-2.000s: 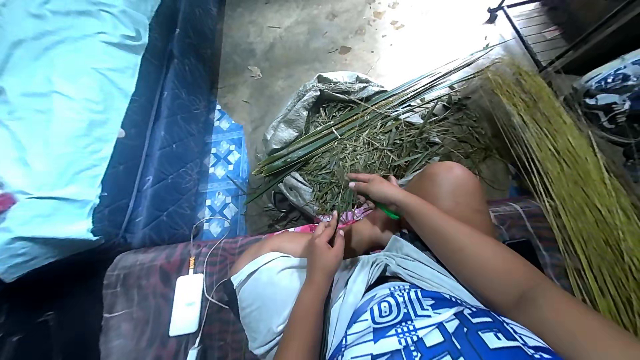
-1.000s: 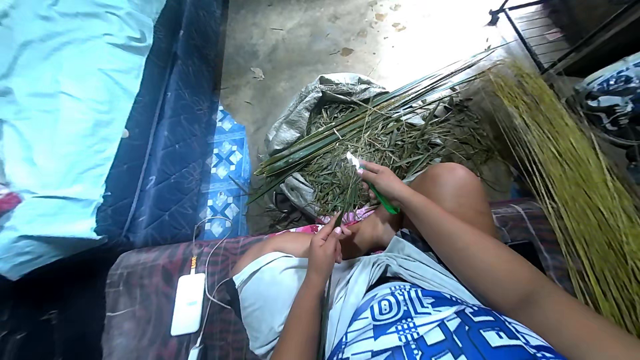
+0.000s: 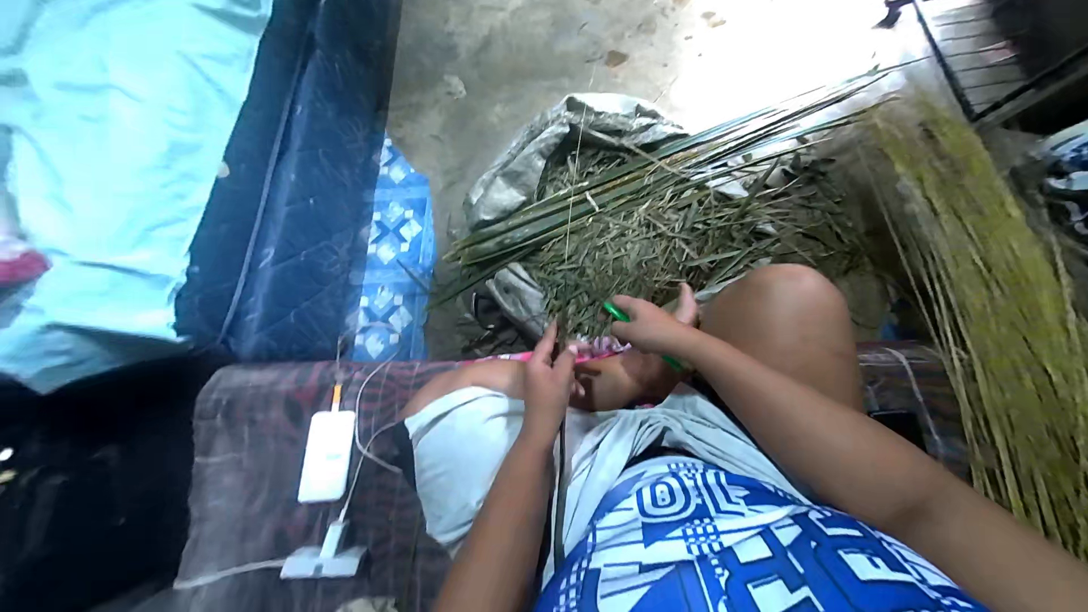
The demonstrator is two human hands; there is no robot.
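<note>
My left hand (image 3: pixel 551 371), above my lap, has a thin dark strip of plant leaf (image 3: pixel 558 476) between its fingers; the strip runs down over the shorts. To its right, my right hand (image 3: pixel 650 327) is closed around a green-handled tool (image 3: pixel 616 312), whose blade I cannot make out. Just beyond both hands lies a heap of short green-brown leaf scraps (image 3: pixel 654 238) on a whitish woven sack (image 3: pixel 518 174). A bundle of long green leaf strips (image 3: pixel 586 200) rests across the heap.
Tall yellow-green stalks (image 3: pixel 994 297) stand at the right. A white power bank (image 3: pixel 326 456) with cables and a white plug adapter (image 3: pixel 323 562) lie on the dark patterned seat (image 3: pixel 246 459) at left. Beyond is a blue mattress (image 3: pixel 280 178) with a light-blue sheet (image 3: pixel 110 161).
The right hand reached forward with the green tool one second ago, a white part showing at its tip; it is now drawn back nearer the lap. The left hand stays close to its earlier place.
</note>
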